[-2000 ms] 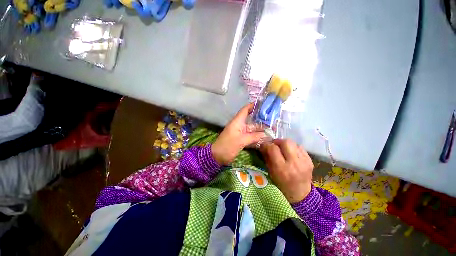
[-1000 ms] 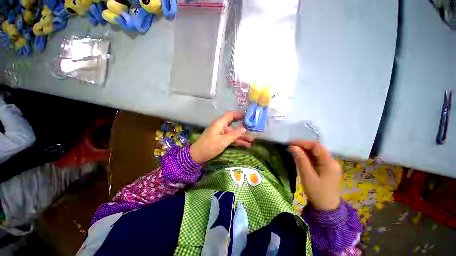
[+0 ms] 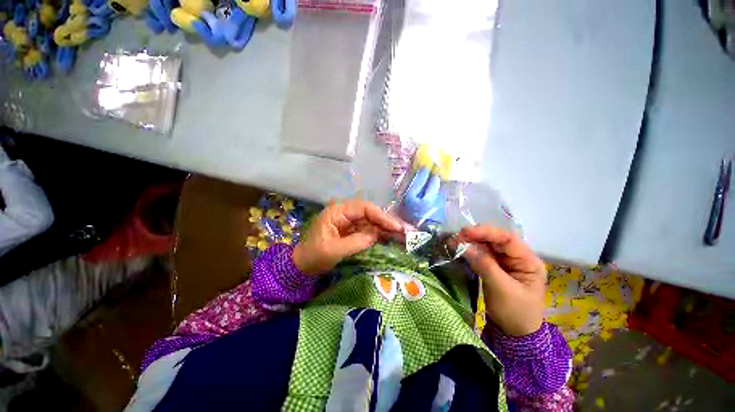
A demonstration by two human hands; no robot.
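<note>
A yellow-and-blue plush item (image 3: 425,190) lies inside a clear self-seal bag at the table's near edge, yellow end away from me. It overlaps the near end of the whitish, shiny bag stack (image 3: 445,80). My left hand (image 3: 345,235) is at the bag's near left corner, thumb and fingertips closed on the clear film. My right hand (image 3: 508,269) is at the near right corner, its thumb and forefinger pinching the film. A small white shape (image 3: 417,240) shows between the hands; whether it is tag or glare is unclear.
A second bag stack (image 3: 329,84) lies left of the first, a small bag packet (image 3: 139,90) further left. Unpacked plush items (image 3: 232,24) line the far left. Snips (image 3: 716,205) lie at right. A brown carton (image 3: 211,241) holds packed items below; yellow scraps (image 3: 592,322) cover the floor.
My right hand, apart from the bag a second ago, has come back to its near right corner. My left hand has shifted onto the near left corner. The bag's near end now looks spread.
</note>
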